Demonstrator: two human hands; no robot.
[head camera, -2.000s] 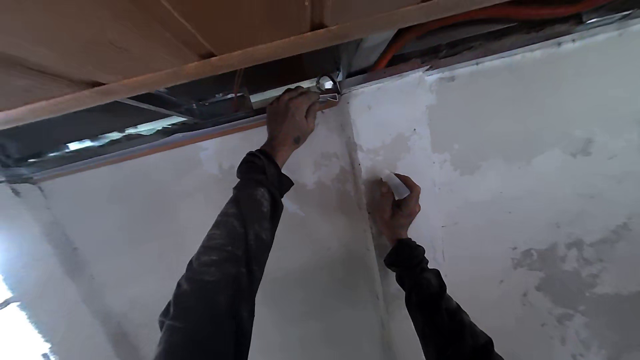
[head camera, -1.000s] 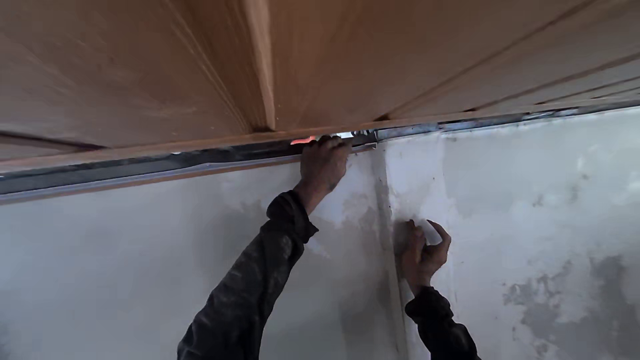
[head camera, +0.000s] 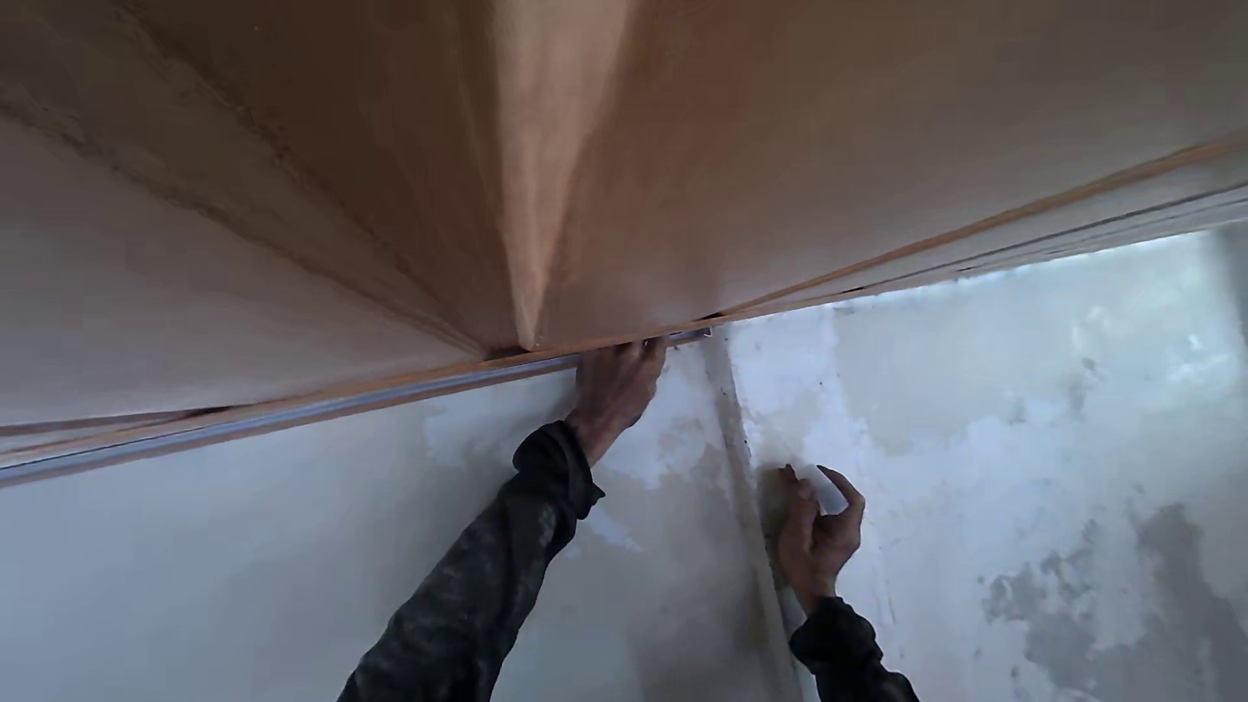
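Overhead, my left hand (head camera: 616, 388) reaches up to a narrow metal profile (head camera: 390, 392) that runs along the top of the plastered wall (head camera: 341, 517). Its fingertips go behind the lower edge of the brown ceiling panels (head camera: 780, 146), so what they touch is partly hidden. My right hand (head camera: 821, 531) is lower and to the right, near the wall, just right of a vertical ridge (head camera: 743, 458). Its thumb and fingers are apart and curved, with nothing visible between them. Dark sleeves cover both forearms.
The brown panels fill the upper half of the view and hang close above my hands. On the right, the wall has patchy white and grey plaster (head camera: 975, 439). A wall corner (head camera: 1230, 283) shows at the far right.
The brown panels now cover the open gap above the wall, where an orange hose and bright light showed two seconds ago. My left hand stays up at the wall's top edge. The view has shifted.
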